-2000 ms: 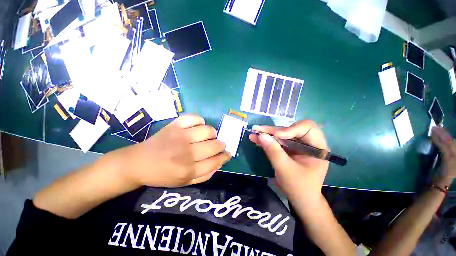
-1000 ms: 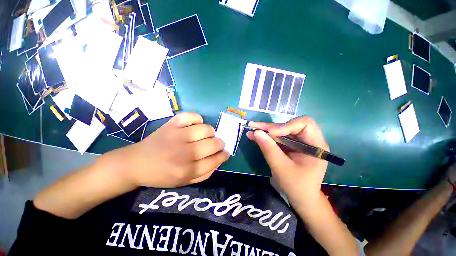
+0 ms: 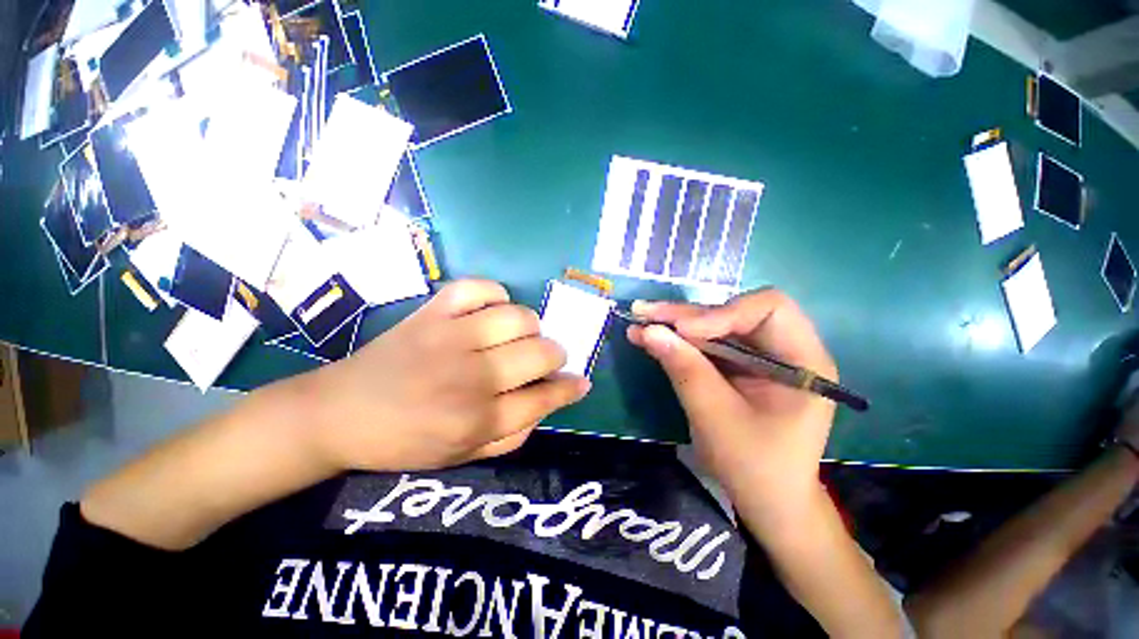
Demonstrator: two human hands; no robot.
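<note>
A small LCD module lies white side up on the green mat, its orange flex cable pointing away from me. My left hand holds the module at its left and near edges with curled fingers. My right hand holds dark tweezers like a pencil, their tip at the module's upper right edge beside the cable end. Whether a strip is at the tip is too small to tell. A white liner sheet with several black strips lies just beyond the module.
A heap of loose modules covers the left of the green mat. One module lies at the top edge. Several modules lie at right, near a translucent sheet. Another person's arm is at lower right.
The tweezers' tip has drawn slightly right from the module's edge. My left hand stays on the module. The other person's hand has moved off the modules at right, towards the lower right.
</note>
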